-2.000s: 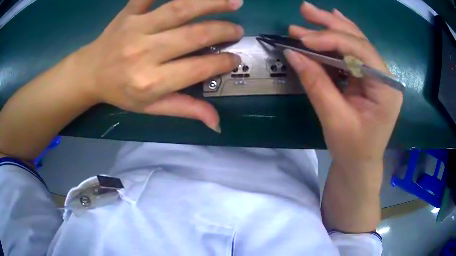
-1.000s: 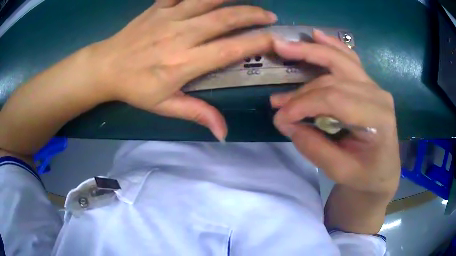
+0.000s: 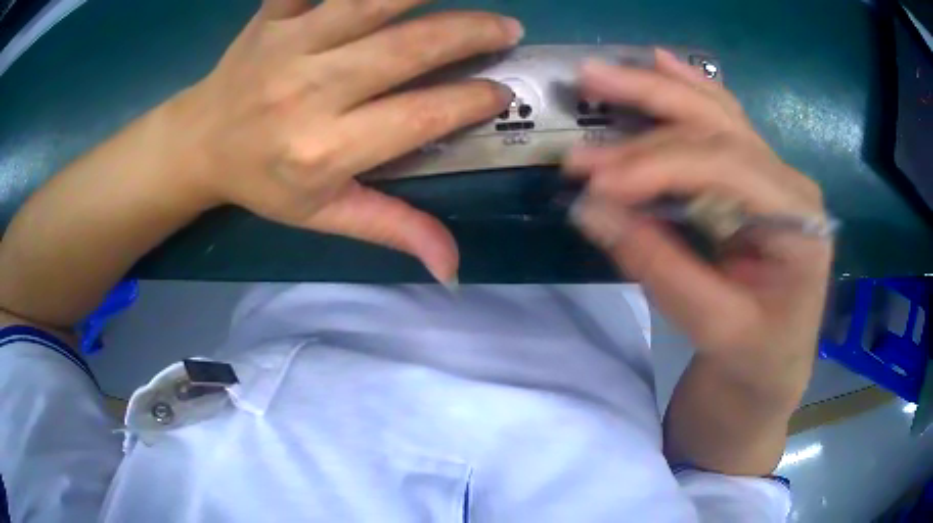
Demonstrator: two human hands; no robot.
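The silver-grey fixture plate lies on the green bench top, with clusters of dark holes above short dark slots and a screw head at its right end. My left hand lies palm down over the plate's left part, fingers spread, the index fingertip beside one hole cluster. My right hand is blurred, over and in front of the plate's right part. It holds the tweezers, whose yellowish wrap shows between the fingers. The tweezer tips are hidden or too blurred to tell.
The green bench top ends in front of the wearer's white uniform. A black tray stands at the right edge. Blue plastic stools show below the bench at right and left.
The plate has shifted right, its right end now uncovered. My right hand has moved down from the plate's middle, the tweezers now drawn back within the fingers. My left hand stays on the plate.
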